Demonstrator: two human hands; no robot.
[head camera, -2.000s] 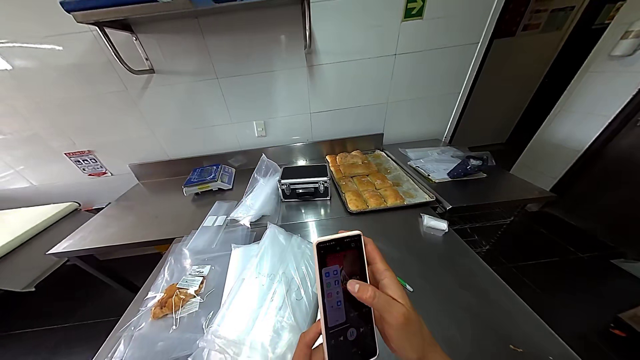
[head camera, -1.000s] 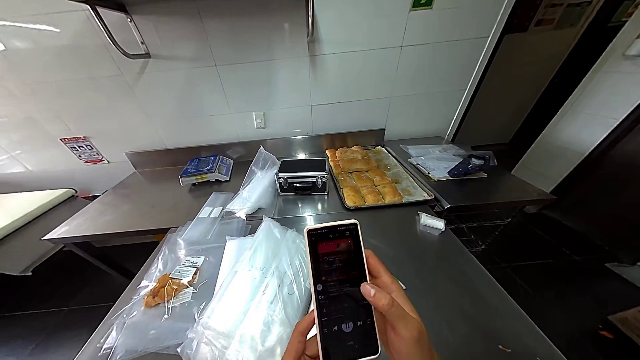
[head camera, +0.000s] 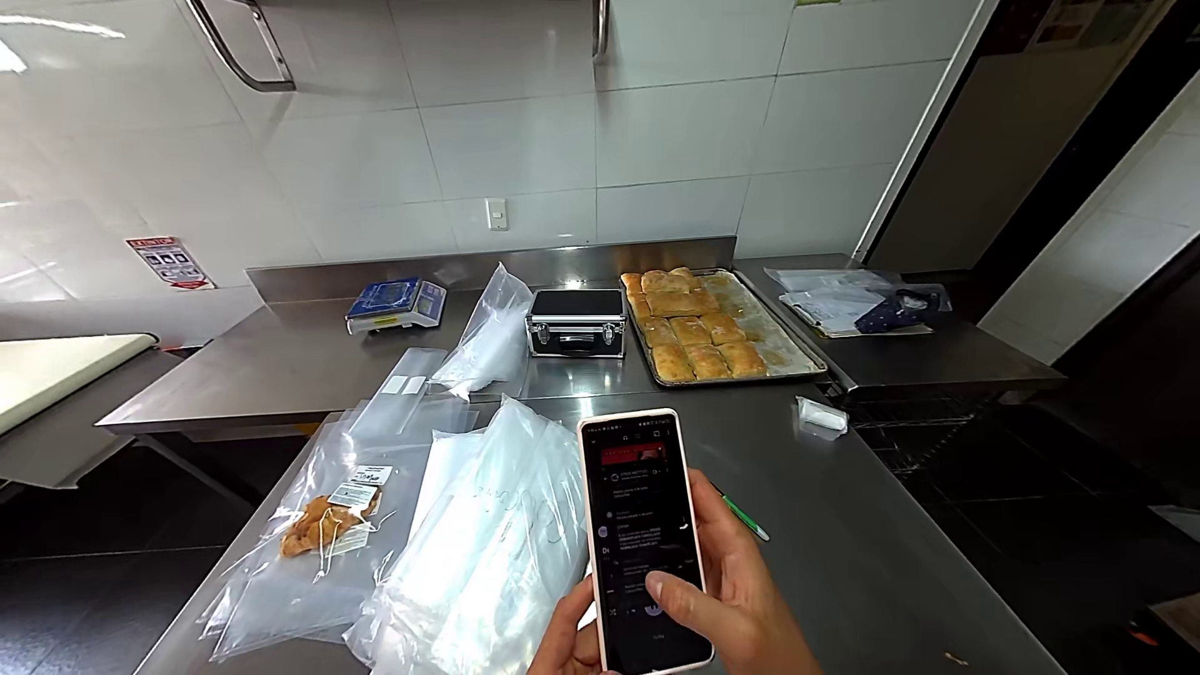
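A smartphone in a pale case, its dark screen lit, stands upright between my hands over the steel table. My left hand grips its lower left edge. My right hand holds the right side, with the thumb over the lower part of the screen. Just left of the phone lies a heap of clear plastic bags. Farther left, a brown item with paper tags rests on flat clear bags. A green pen sticks out from behind my right hand.
Behind are a blue digital scale, a black and silver case and a tray of baked bread. A small white wrapped item lies near the table's right edge. Papers on a clipboard sit at the back right.
My right thumb has moved from beside the phone's right edge onto the lower screen, and the screen's content has changed. Both hands keep hold of the phone.
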